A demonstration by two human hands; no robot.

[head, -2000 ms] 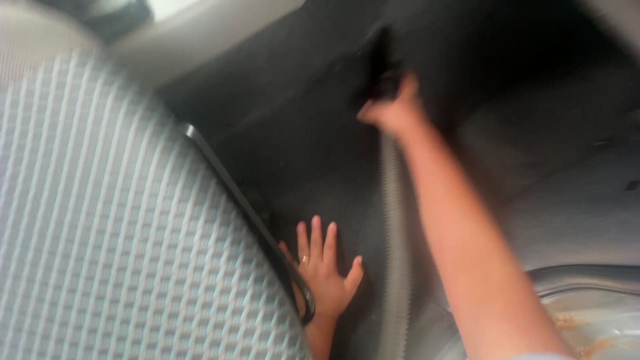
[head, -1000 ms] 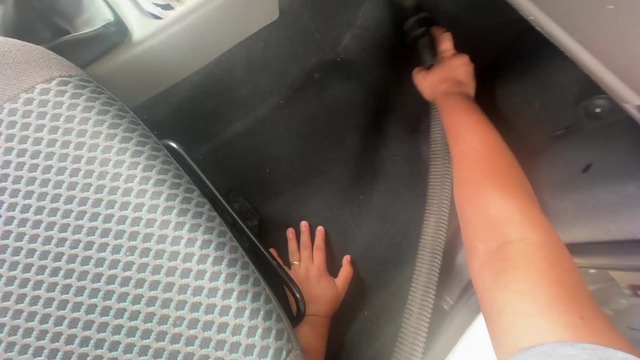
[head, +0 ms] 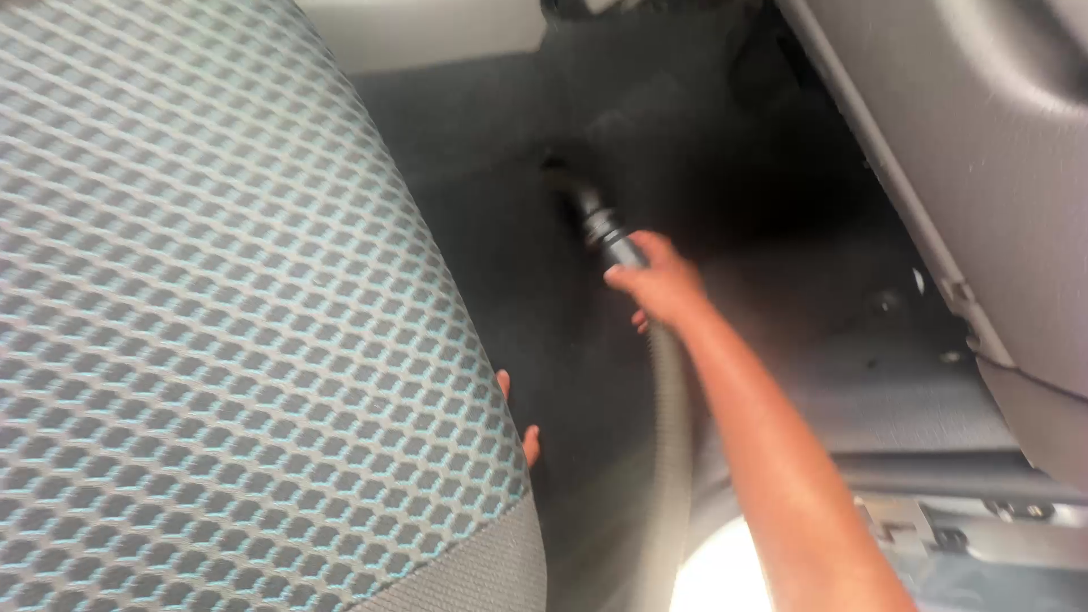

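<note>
My right hand (head: 667,280) grips the dark handle of a vacuum cleaner nozzle (head: 602,223), whose blurred tip points up and left over the dark car floor carpet (head: 586,357). A ribbed grey vacuum hose (head: 671,425) runs down from beneath that hand. Of my left hand (head: 520,421) only a thumb and a fingertip show past the edge of the patterned fabric car seat (head: 238,297); the seat hides the rest, so whether it holds anything is not visible.
The grey door panel (head: 977,221) borders the footwell on the right. Light plastic trim (head: 433,34) lies at the top. The door sill (head: 918,463) and metal parts (head: 1003,531) are at the lower right.
One second ago my left hand lay spread on the carpet in full view; now the seat mostly covers it. The view has shifted. My right hand still holds the nozzle.
</note>
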